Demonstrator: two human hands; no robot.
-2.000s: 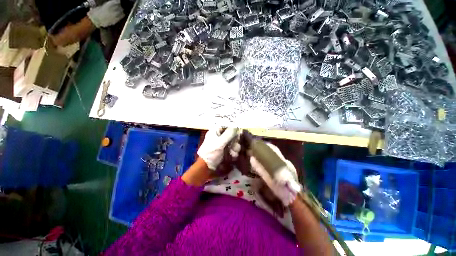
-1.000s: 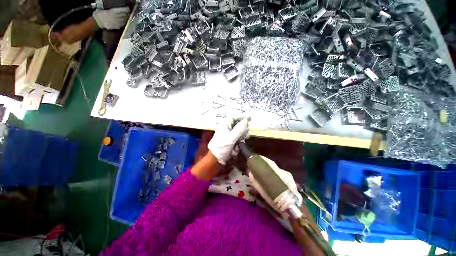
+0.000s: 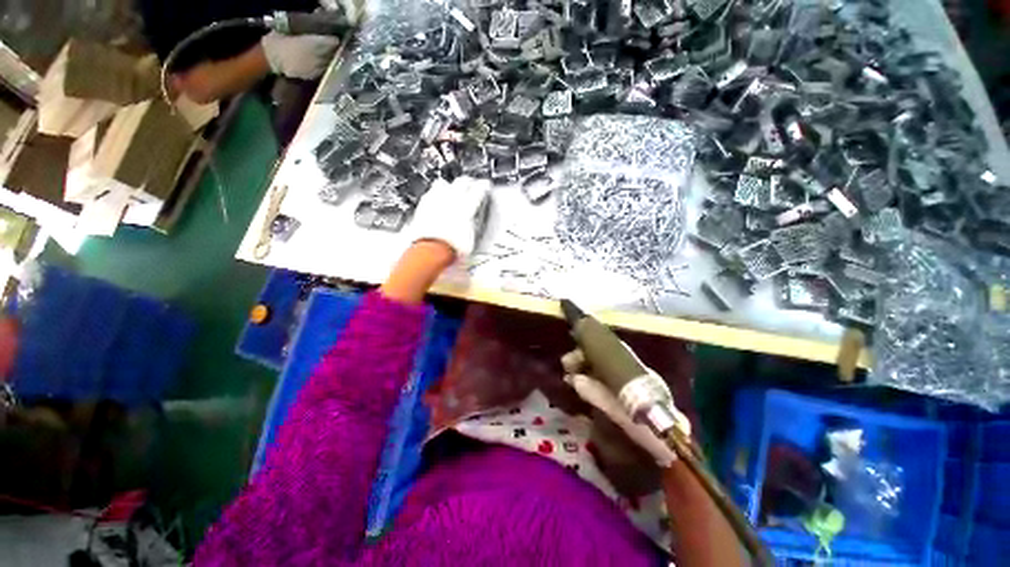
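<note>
My left hand (image 3: 452,215), in a white glove, is on the white table (image 3: 332,246) at the near edge of the heap of dark metal brackets (image 3: 504,105). Its fingertips are against the parts, and I cannot tell if it grips one. My right hand (image 3: 626,412), gloved, holds the olive-brown pneumatic screwdriver (image 3: 611,357) over my lap, its dark nose pointing up at the table's edge. Thin silver pins (image 3: 518,261) lie loose near that edge. A clear bag of silver pins (image 3: 627,188) lies in front of the heap.
A second clear bag (image 3: 941,316) lies at the right table corner. Blue bins stand below the table at left (image 3: 401,437) and right (image 3: 853,476). Another worker's gloved hand (image 3: 301,53) holds a tool at upper left, near cardboard boxes (image 3: 122,122). A hose runs behind my tool.
My left hand has moved away from the tool's nose, up and left onto the table by the heap. My right hand still holds the tool, now apart from the left. The view has shifted slightly.
</note>
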